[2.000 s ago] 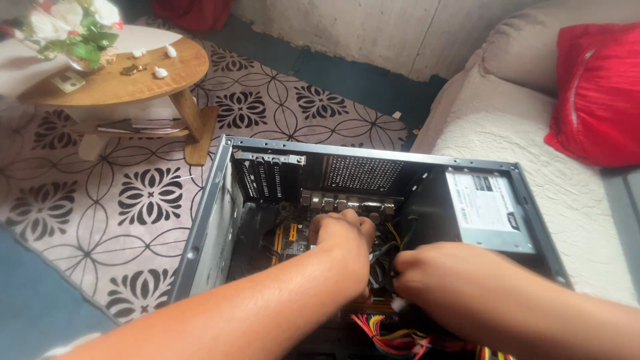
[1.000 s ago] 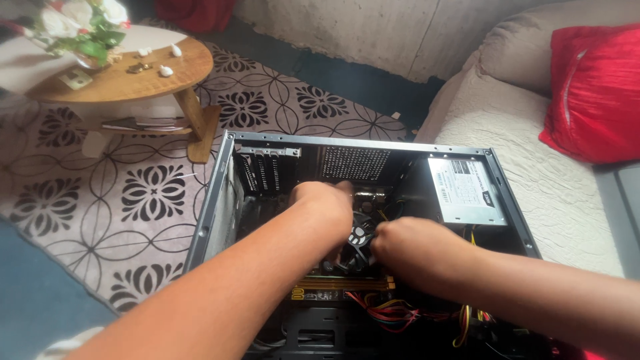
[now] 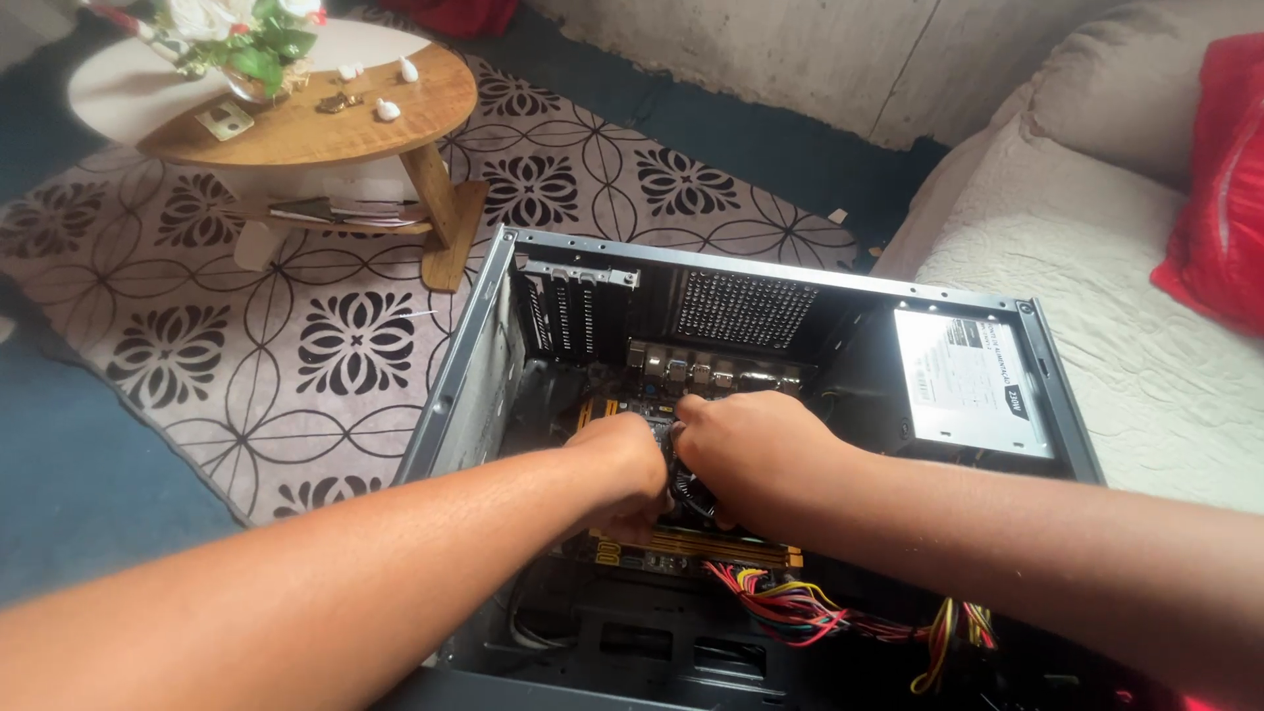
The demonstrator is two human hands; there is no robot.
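Observation:
An open computer case (image 3: 440, 407) holds a motherboard (image 3: 632, 407) with yellow memory slots (image 3: 706, 545). Over the board, at the left side of the black CPU cooler fan (image 3: 693, 494), is my left hand (image 3: 624, 472), its fingers bent down and their tips hidden. My right hand (image 3: 752, 456) reaches to the fan's far side, with thumb and forefinger close together; whether anything is between them cannot be seen. Both hands partly cover the fan. Bundled power cables (image 3: 790, 610) lie in front of the slots, and a power supply (image 3: 973, 385) with a label sits at the case's right.
Beyond the case at the left stands a wooden table (image 3: 326, 128) with flowers and small ornaments, on a patterned rug (image 3: 365, 434). A sofa (image 3: 1066, 237) with a red cushion (image 3: 1224, 197) is at the right. The case's metal rim surrounds both hands.
My left hand has moved from the board's far part toward the near left side of the fan. My right hand has moved left and farther into the case, over the fan.

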